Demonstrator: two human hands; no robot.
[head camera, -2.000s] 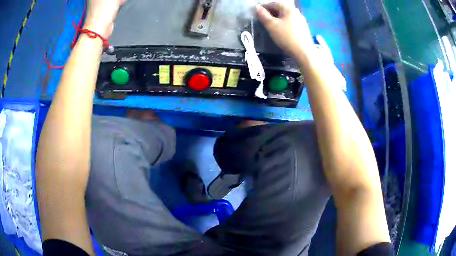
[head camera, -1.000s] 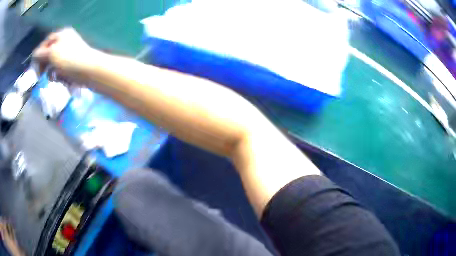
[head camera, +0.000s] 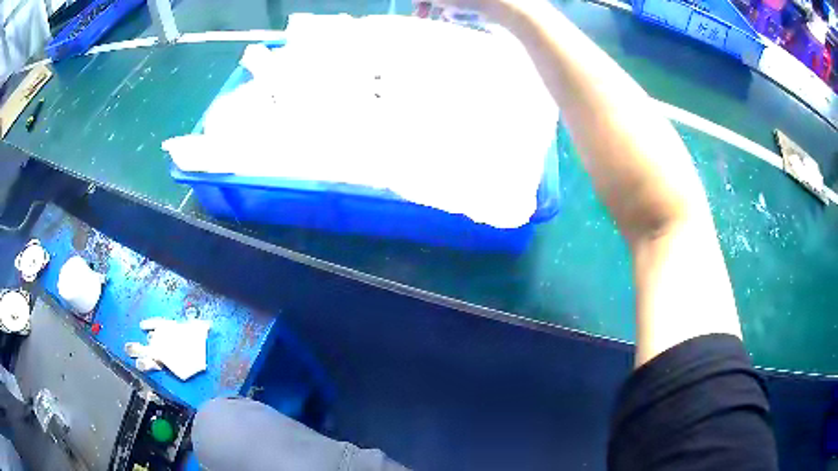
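Observation:
A blue bin (head camera: 368, 216) stands on the green conveyor in front of me, heaped with bright white layers (head camera: 368, 110). A few small dark dots show on the white. My right arm reaches over the bin's right side. My right hand (head camera: 455, 7) is at the top edge of the picture, over the bin's far side, cut off and washed out. Whether it holds anything cannot be told. My left hand is not in view.
At lower left are the press's grey plate (head camera: 69, 377), a green button (head camera: 162, 430), a white glove (head camera: 176, 348) on the blue bench (head camera: 220, 313), a white rounded item (head camera: 80, 285) and round discs. Other blue bins (head camera: 703, 28) stand beyond; flat pieces lie on the conveyor.
The view has swung right from the press to the conveyor bin. My right hand has moved from above the plate to over the bin's far side. My left hand has left the picture.

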